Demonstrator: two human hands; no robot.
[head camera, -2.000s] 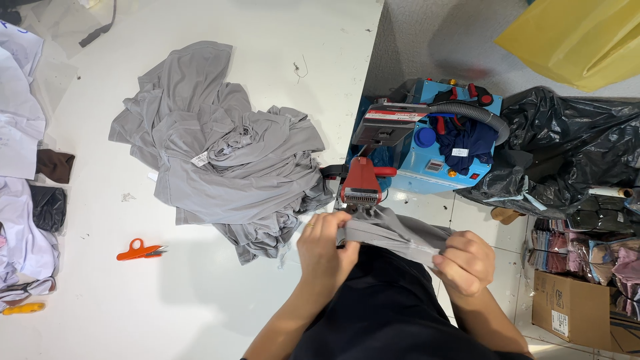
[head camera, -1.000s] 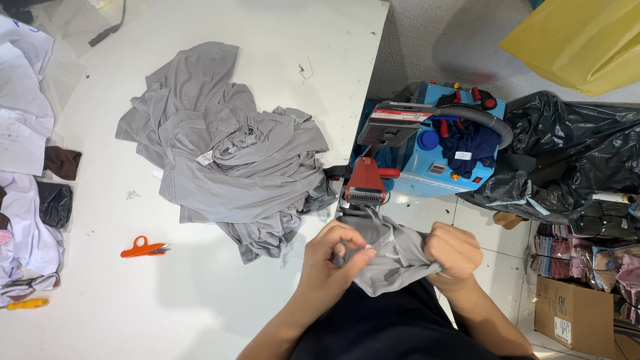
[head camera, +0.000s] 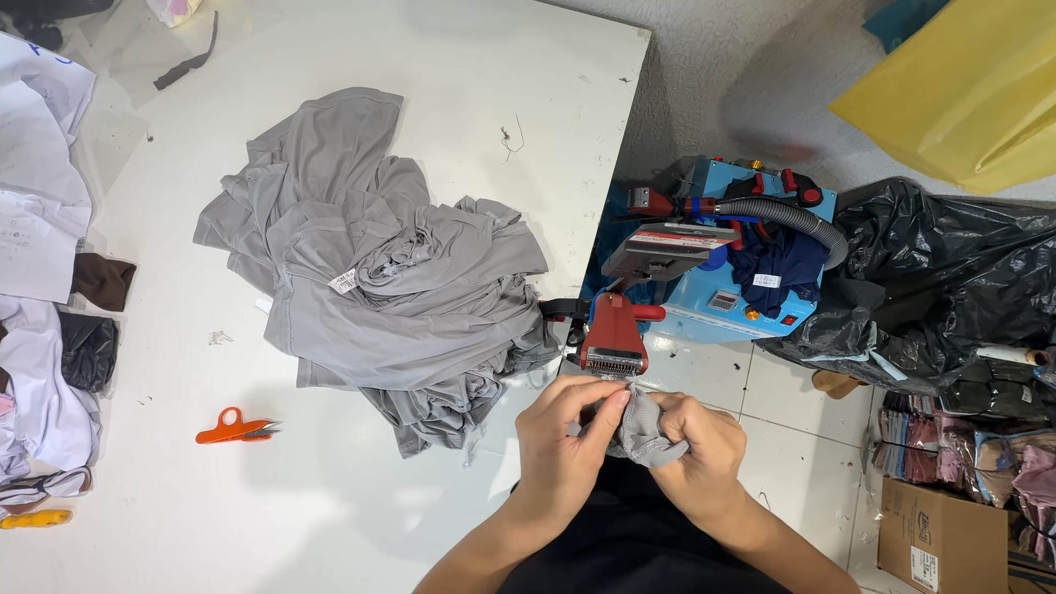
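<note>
A bunched grey garment (head camera: 648, 433) is between my hands, just below the toothed head of a red thread trimming machine (head camera: 615, 334) at the table's edge. My left hand (head camera: 569, 437) pinches its upper edge between thumb and index finger, close under the comb-like teeth. My right hand (head camera: 701, 441) grips the garment's right side, its fingers curled into the cloth. A heap of grey garments (head camera: 363, 247) with a white label lies on the white table to the left of the machine. Orange-handled thread snips (head camera: 237, 429) lie on the table below the heap.
A blue machine box (head camera: 701, 301) with a corrugated hose (head camera: 784, 219) stands beyond the table's right edge (head camera: 631, 124). Black plastic bags (head camera: 949, 264), a cardboard box (head camera: 940, 528) and bundled cloth lie farther right. White garments (head camera: 41, 371) and a yellow-handled tool (head camera: 37, 519) are at far left.
The grey cloth, stretched out between my hands two seconds ago, is now gathered into a smaller bunch. My right hand has come in closer to my left.
</note>
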